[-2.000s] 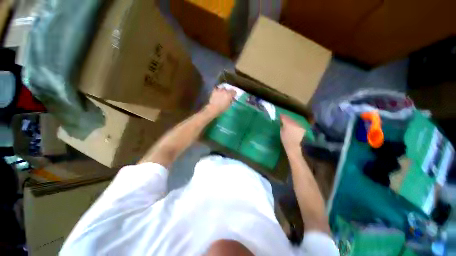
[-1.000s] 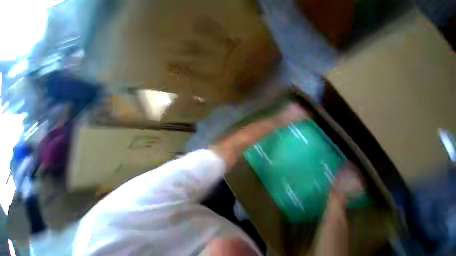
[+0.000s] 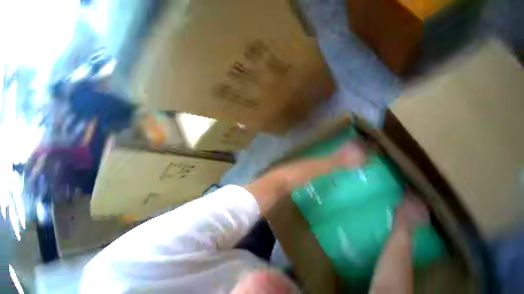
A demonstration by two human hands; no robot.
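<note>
Green retail boxes (image 3: 353, 201) lie side by side in an open brown shipping carton (image 3: 304, 244) at the lower right. My left hand (image 3: 347, 158) is at the carton's far side, over the far end of the green boxes. My right hand (image 3: 412, 212) is on the green boxes near the carton's right wall. Both hands are blurred, and I cannot tell whether the fingers grip a box. A wide tan carton flap (image 3: 459, 132) stands out from the carton's right side.
A big printed brown carton (image 3: 230, 63) stands at the top, beyond my left arm. A paler carton (image 3: 155, 184) stands at the left. An orange-brown block (image 3: 382, 34) is at the top right. A blurred dark and maroon shape is at the far left.
The view has turned left and come closer to the carton since the first frame. The table with the orange dispenser is out of view. Both hands have stayed at the green boxes.
</note>
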